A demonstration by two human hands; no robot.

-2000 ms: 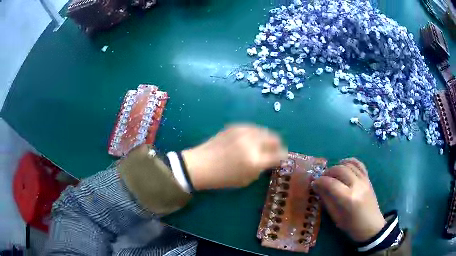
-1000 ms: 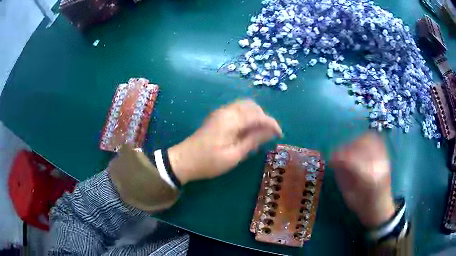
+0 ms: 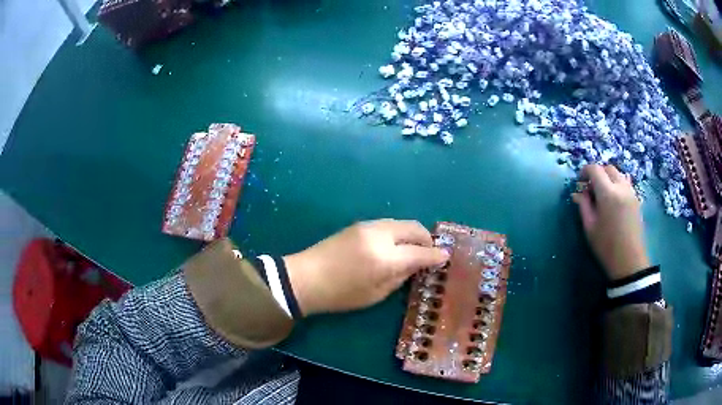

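A reddish-brown holding plate (image 3: pixel 459 308) lies in front of me with two long rows of openings. Whitish components sit in its upper openings, more on the right row; the lower openings look dark. My left hand (image 3: pixel 368 265) has its fingertips together on the upper left row; whether a component is between them is hidden. My right hand (image 3: pixel 609 206) is at the lower edge of the loose component pile (image 3: pixel 546 55), fingers bent down at the white parts; what it holds cannot be made out.
A filled plate (image 3: pixel 210 182) with two whitish rows lies alone to the left on the green table (image 3: pixel 317 158). Brown plates (image 3: pixel 697 174) line the right edge. A brown stack (image 3: pixel 146 20) stands at the upper left. A red stool (image 3: pixel 47 297) is at the lower left.
My right hand has moved from beside the plate's right row up to the pile. My left hand has lowered onto the plate's upper left row. More whitish parts show in the right row.
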